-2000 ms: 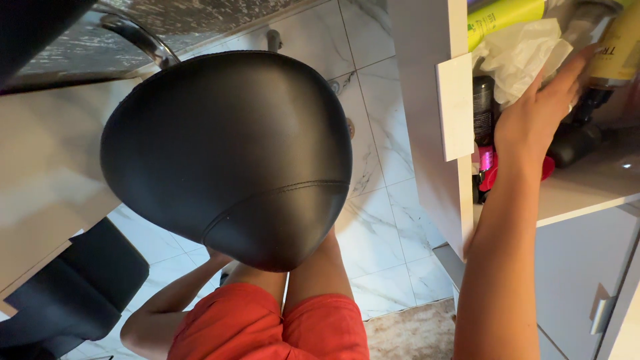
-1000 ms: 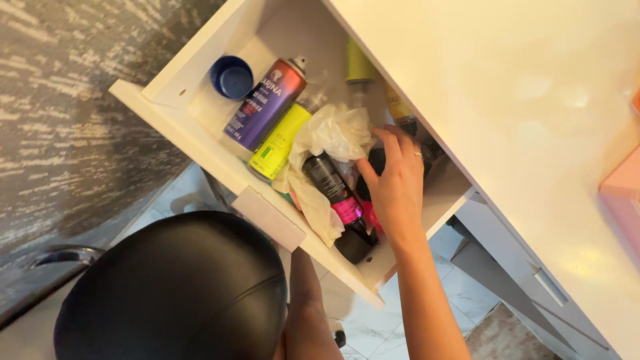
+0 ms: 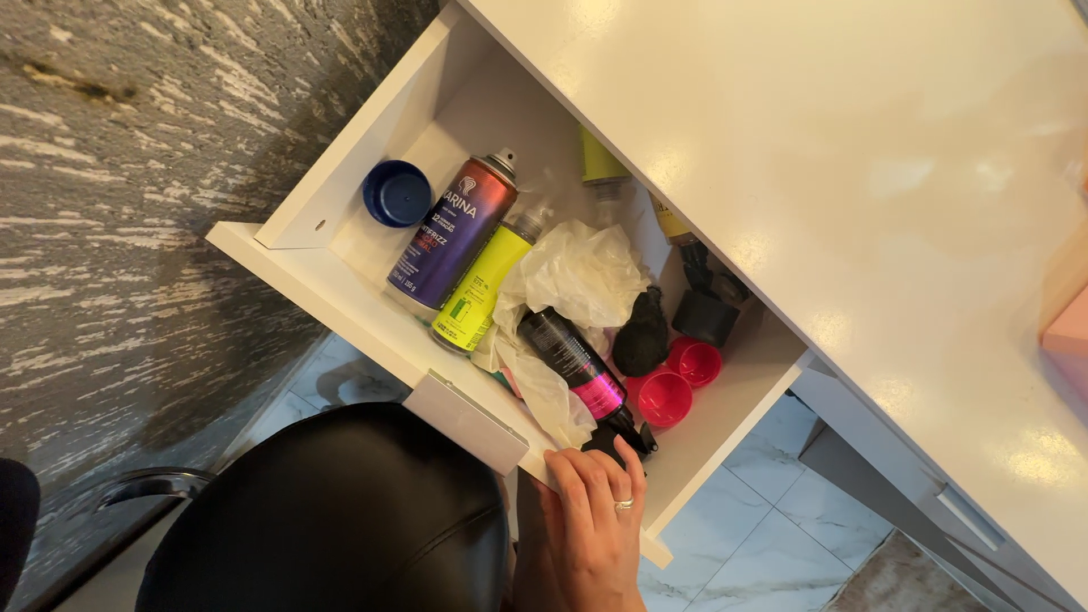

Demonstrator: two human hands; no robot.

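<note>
My right hand [image 3: 591,518], with a ring on one finger, rests over the front edge of a pulled-out white drawer [image 3: 297,272]. Its fingertips are beside a black and pink pump bottle [image 3: 578,361]. Crumpled whitish plastic [image 3: 582,272] lies against that bottle. Further left in the drawer are a yellow-green bottle [image 3: 484,289], a blue and red Karina spray can [image 3: 455,229] and a blue cap [image 3: 398,194]. Two pink-red caps [image 3: 665,397], a black fuzzy item [image 3: 642,336] and a black cylindrical piece [image 3: 705,317] lie on the right. My left hand is out of view.
A black padded seat [image 3: 331,518] stands close below the drawer front. The white countertop [image 3: 807,170] overhangs the drawer's back. A textured grey wall [image 3: 153,187] is at the left, a pink object [image 3: 1067,327] at the right edge, and marble-look floor tiles [image 3: 790,484] show below.
My right hand has moved from among the items in the drawer to its front edge. The black fuzzy item and the pink-red caps now show more fully. The view has shifted over the drawer.
</note>
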